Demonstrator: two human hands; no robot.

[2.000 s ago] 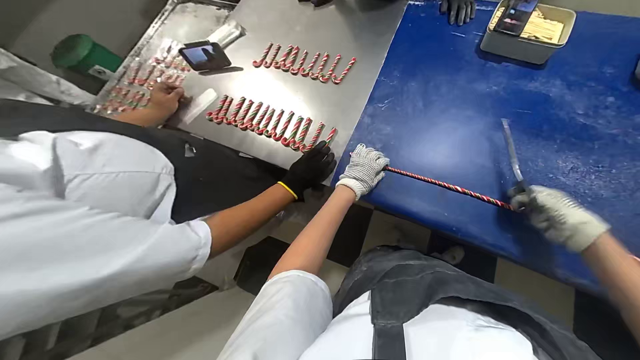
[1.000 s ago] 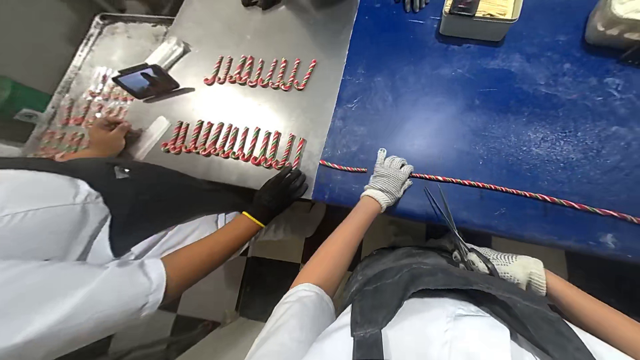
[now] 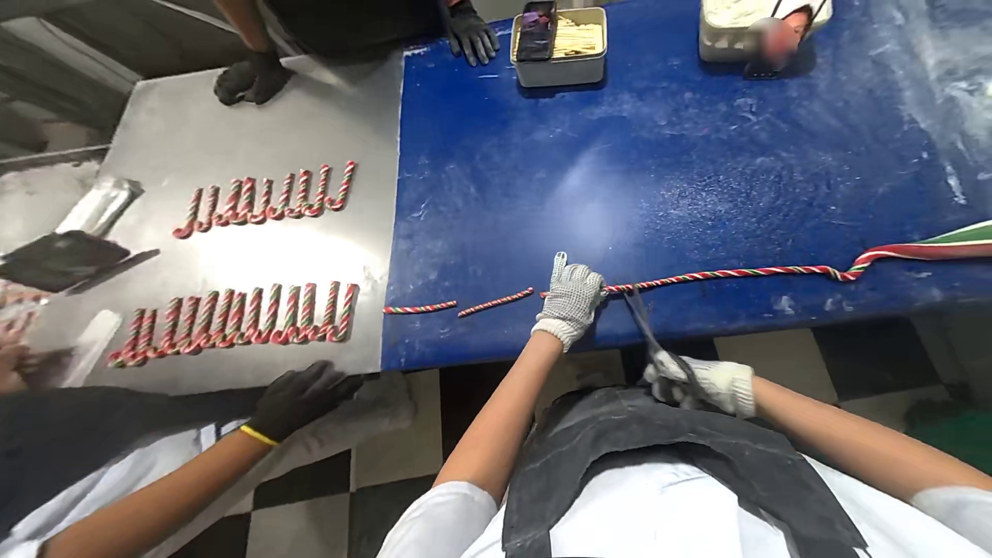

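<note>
My left hand [image 3: 572, 301], in a white knit glove, grips a red, white and green twisted candy rope [image 3: 736, 273] on the blue table. My right hand [image 3: 701, 381], gloved too, holds long scissors [image 3: 647, 322] below the table edge, their blades reaching up to the rope just right of my left hand. To the left lie two cut candy pieces, one [image 3: 496, 302] nearer my hand and one [image 3: 421, 308] by the metal sheet. At the far right the rope widens into a thick striped band [image 3: 930, 249].
Two rows of candy canes [image 3: 232, 322] lie on the metal surface [image 3: 310, 116]. A co-worker's black-gloved hand [image 3: 302, 399] is beside its near edge; other gloved hands are at the far side. A tin of sticks [image 3: 581, 70] and a white tub [image 3: 717, 46] stand at the back.
The view has shifted right. Two separate cut pieces now lie left of my left hand, where one short end showed before. The scissors have moved from beneath the rope up to it.
</note>
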